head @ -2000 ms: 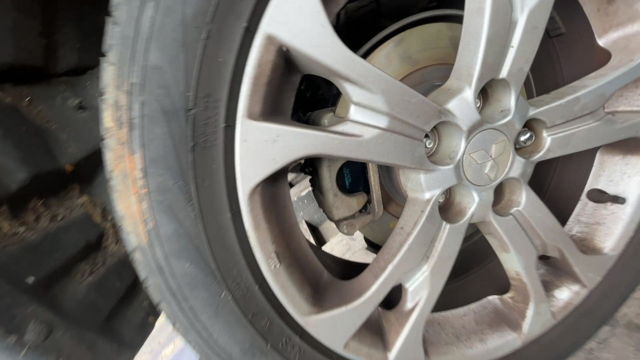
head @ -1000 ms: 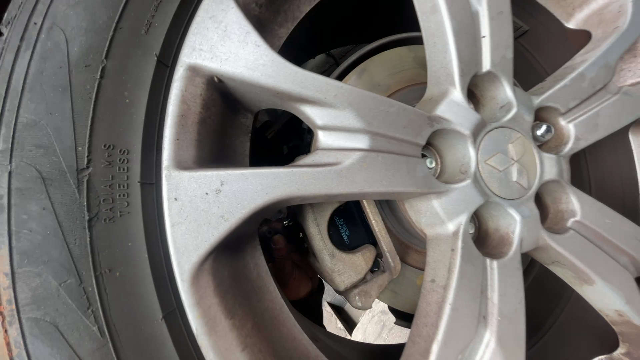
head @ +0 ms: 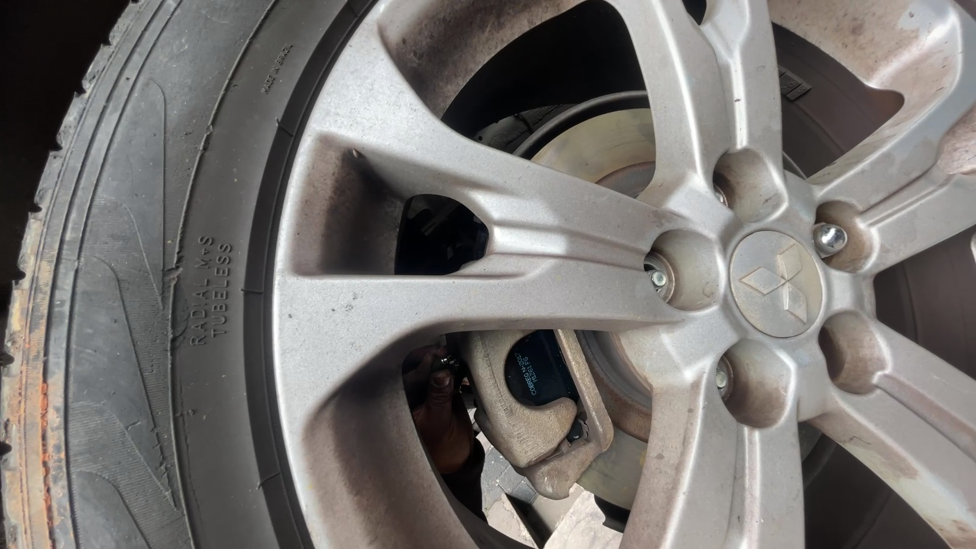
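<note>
Behind the spokes of a silver alloy wheel (head: 488,301), a partly hidden hand, apparently my left hand (head: 442,415), has its thumb up beside the brake caliper (head: 526,431). A small metal fitting (head: 448,361) shows by the thumb tip; whether the fingers grip it cannot be told. A dark brake pad backing (head: 537,370) with writing shows in the caliper opening, next to the brake disc (head: 602,145). The hub cap (head: 776,284) bears the Mitsubishi emblem. One shiny rounded nut (head: 829,239) shows in a bolt recess; others sit deeper. My right hand is not in view.
The black rubber tyre (head: 130,305) surrounds the rim at the left, with orange-brown marks on its tread edge. Thick spokes partly block the caliper and disc. Pale, broken-looking ground (head: 579,526) shows through the lower gap.
The view has moved closer to the wheel since two seconds ago. A thumb and part of a hand now show plainly beside the caliper; one second ago only a dim patch showed there.
</note>
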